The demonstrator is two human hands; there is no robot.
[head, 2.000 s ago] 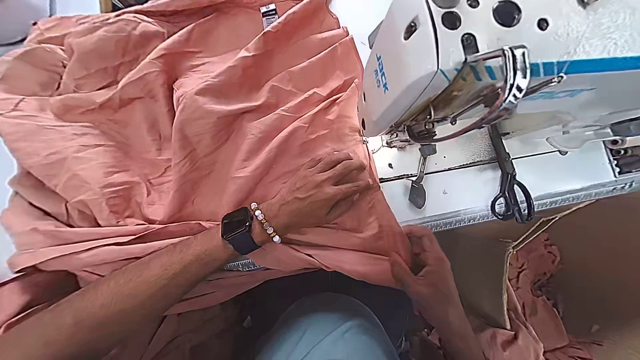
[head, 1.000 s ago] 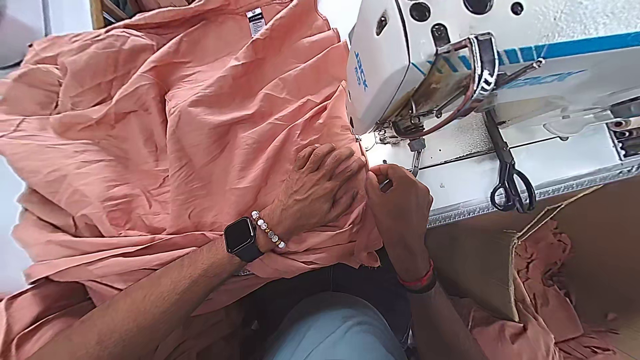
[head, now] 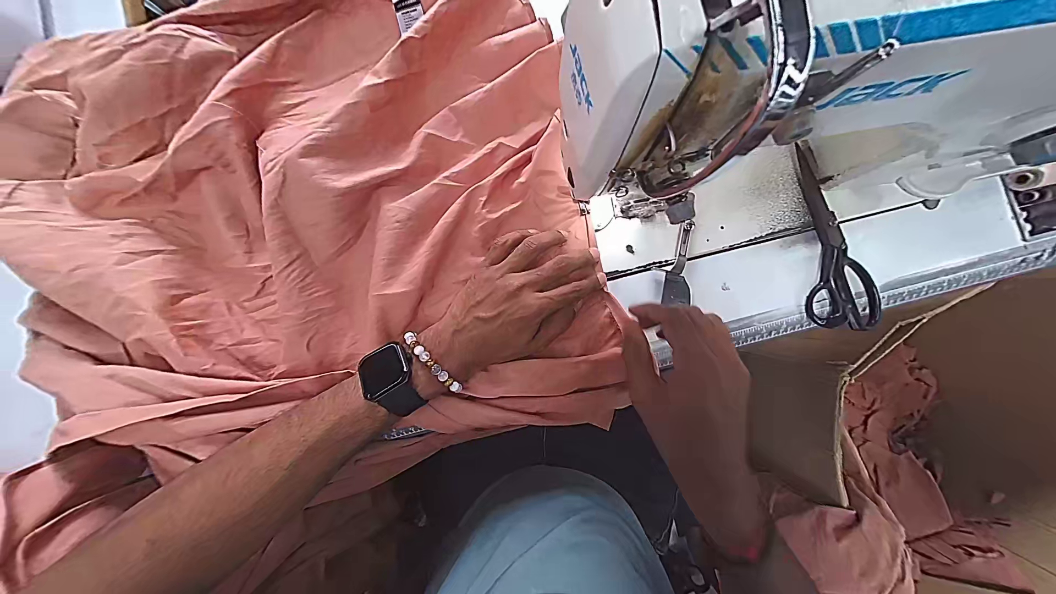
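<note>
Salmon-pink fabric [head: 330,181] spreads over the left of the table, its right edge running by the needle area of a white Jack sewing machine [head: 610,99]. Flat on this fabric, with fingers slightly bent near the edge, rests my left hand [head: 528,297], a smartwatch and a beaded bracelet on its wrist. My right hand [head: 693,371] is at the fabric's edge just below the machine bed, thumb and index finger apart; whether they touch the cloth is unclear. A small metal lever with a dark pad [head: 676,287] lies just above its fingers.
Black-handled scissors [head: 837,264] lie on the machine bed at right. A measuring tape [head: 932,289] runs along the table's front edge. Below right stands a cardboard box [head: 800,404] with pink fabric pieces [head: 891,445] in it. My knee in light blue cloth [head: 553,536] is under the table edge.
My right hand was low on the fabric edge, moved up to pinch the edge near my left hand, and is now lower with its fingers apart. My left hand stays on the fabric.
</note>
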